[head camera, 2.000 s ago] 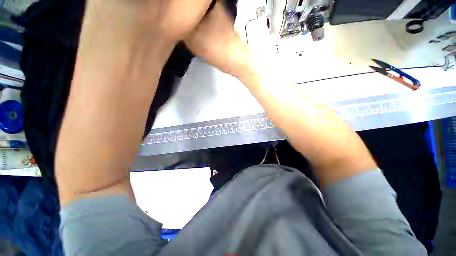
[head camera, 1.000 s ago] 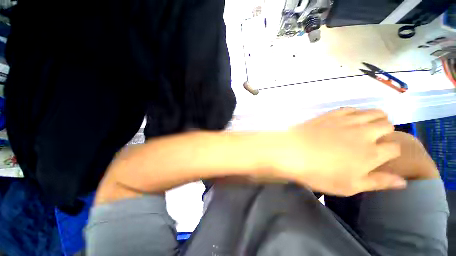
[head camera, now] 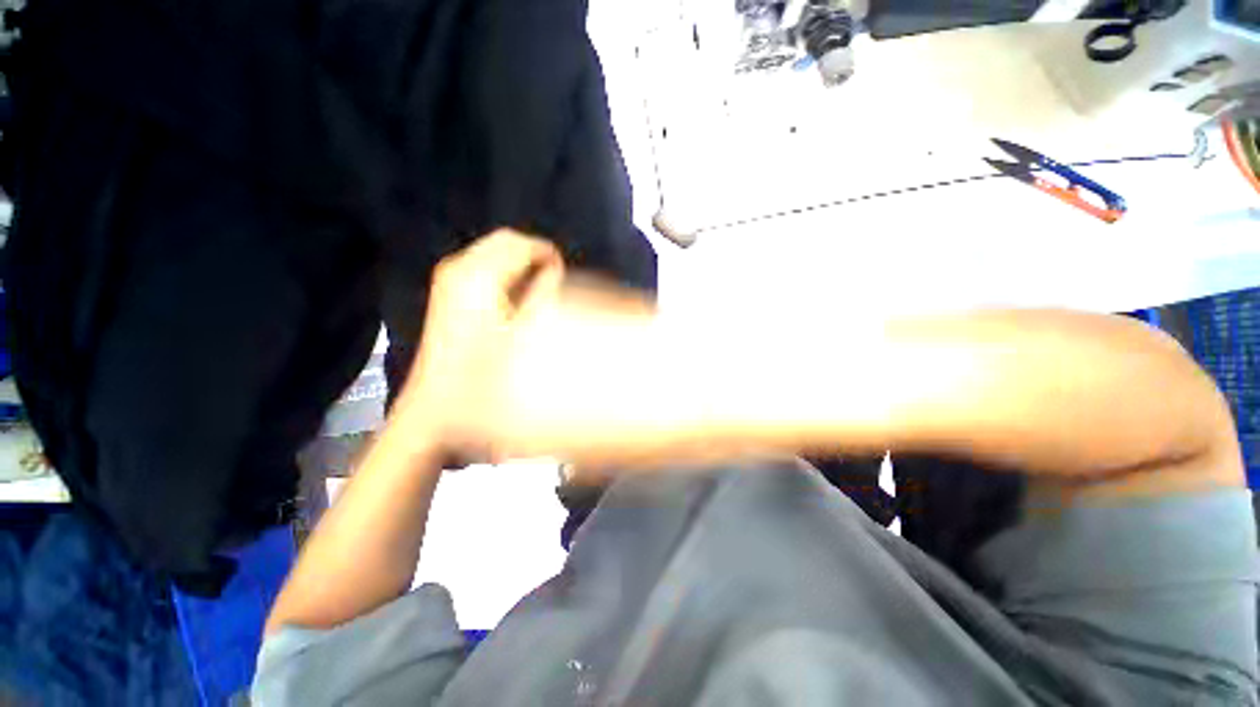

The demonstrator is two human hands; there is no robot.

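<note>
Black garments lie heaped on the left of the white machine table and hang over its near edge. My left hand is at the near right part of the heap, with its fingers bent. My right forearm reaches across from the right, and my right hand overlaps my left hand. My right hand is blurred and overexposed. Whether either hand holds cloth cannot be told.
The sewing machine's lower parts are at the top. Snips with orange and blue handles lie on the table at right. A black ring-shaped loop is at upper right. Blue plastic and dark blue cloth are at lower left.
The black garments have been spread over the left of the table since the earliest frame. Since one second ago, my left hand has moved left to them and my right arm has swung across leftward.
</note>
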